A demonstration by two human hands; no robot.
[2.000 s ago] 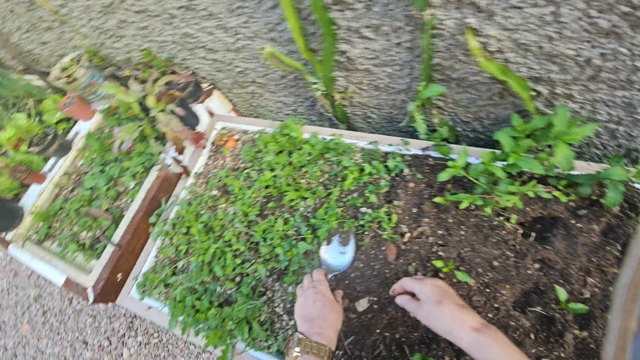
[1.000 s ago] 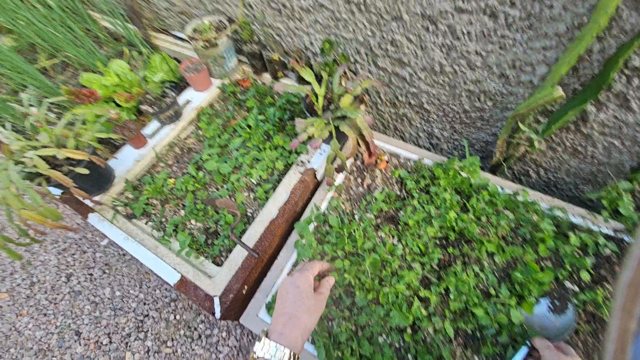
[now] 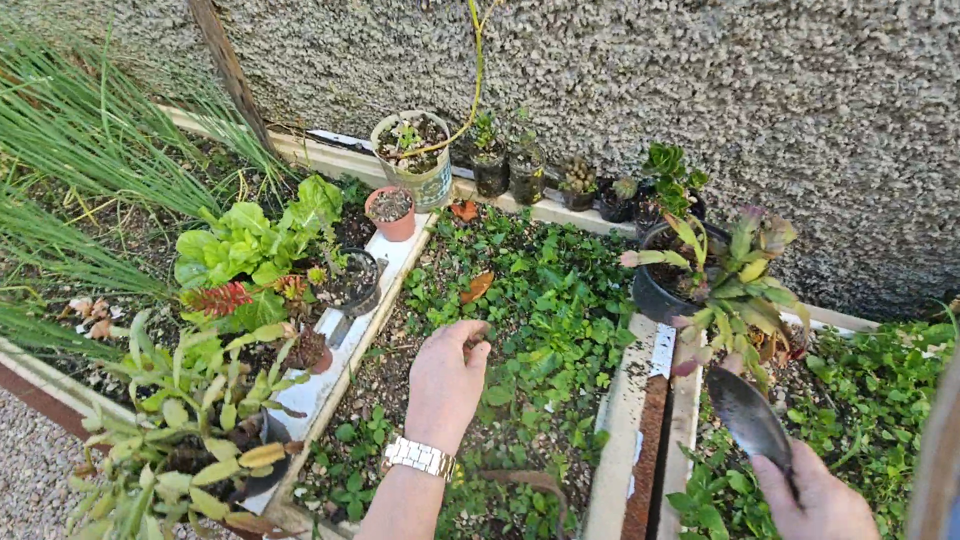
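Observation:
My left hand, with a metal watch on the wrist, reaches over the middle bed of low green plants. Its fingers are curled, and whether something small is between them cannot be made out. A dry orange-brown leaf lies just beyond the fingertips. At the lower right, my right hand grips a metal garden trowel, its soil-marked blade pointing up and left over the edge of the right bed. Close beyond the blade stands a black pot with a flat-stemmed cactus.
A terracotta-coloured pot and a larger patterned pot stand at the middle bed's far left corner. Small dark pots line the rough wall. Leafy lettuce and a potted cactus are at left. Bed borders run between the plantings.
The view has swung left along the beds. My left hand has gone from the right bed to over the middle bed. The trowel stays in my right hand, now raised near the potted cactus.

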